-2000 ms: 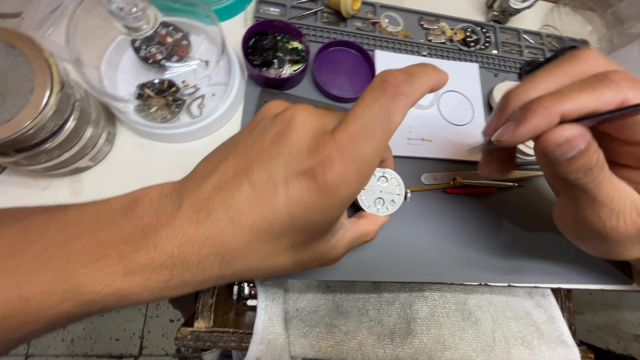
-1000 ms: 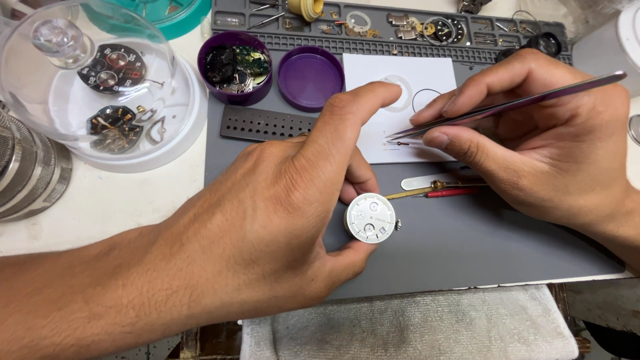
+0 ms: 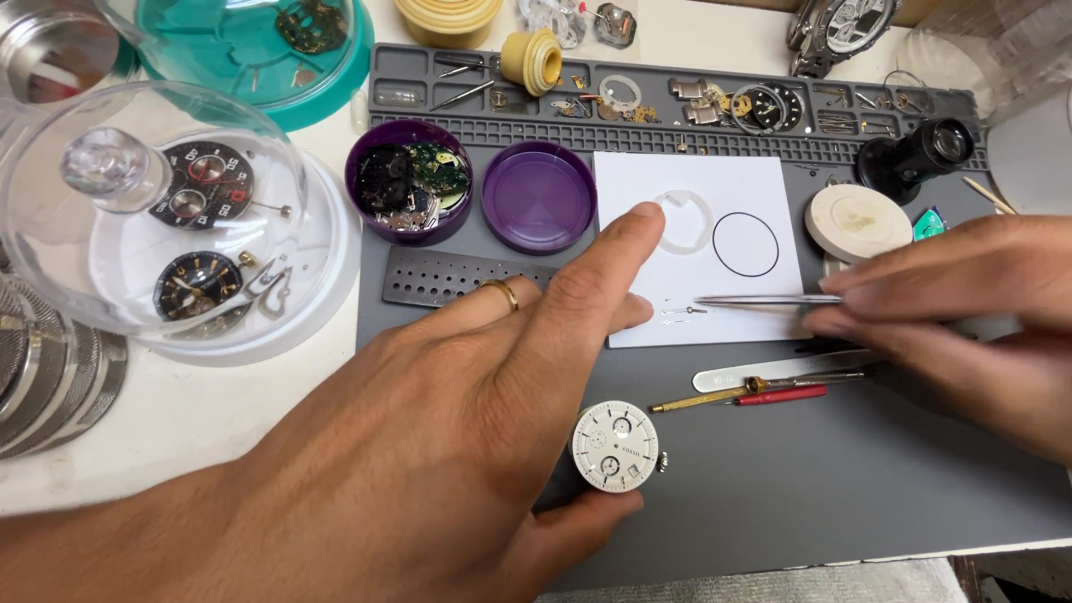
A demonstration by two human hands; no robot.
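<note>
My left hand (image 3: 469,419), a gold ring on one finger, holds the round white chronograph watch dial with its movement (image 3: 615,446) above the grey mat; a crown sticks out at the right. In my right hand (image 3: 955,318) are metal tweezers (image 3: 779,299), their tips over a white paper pad (image 3: 737,327), just above several tiny watch hands (image 3: 682,311). Whether the tips touch one cannot be told. On the same pad lie a white plastic ring (image 3: 703,226) and a thin black gasket (image 3: 745,244).
Purple tub of parts (image 3: 409,182), its lid (image 3: 538,197), a steel staking block (image 3: 427,276) and a loupe (image 3: 917,159) surround the pad. Tools (image 3: 779,395) lie below it. A clear dome (image 3: 243,293) covers dials at left; a compartment tray (image 3: 653,109) spans the back.
The tweezers have swung from slanting upward to lying nearly level, with their tips by the small watch hands. My left hand still holds the dial. The view has shifted.
</note>
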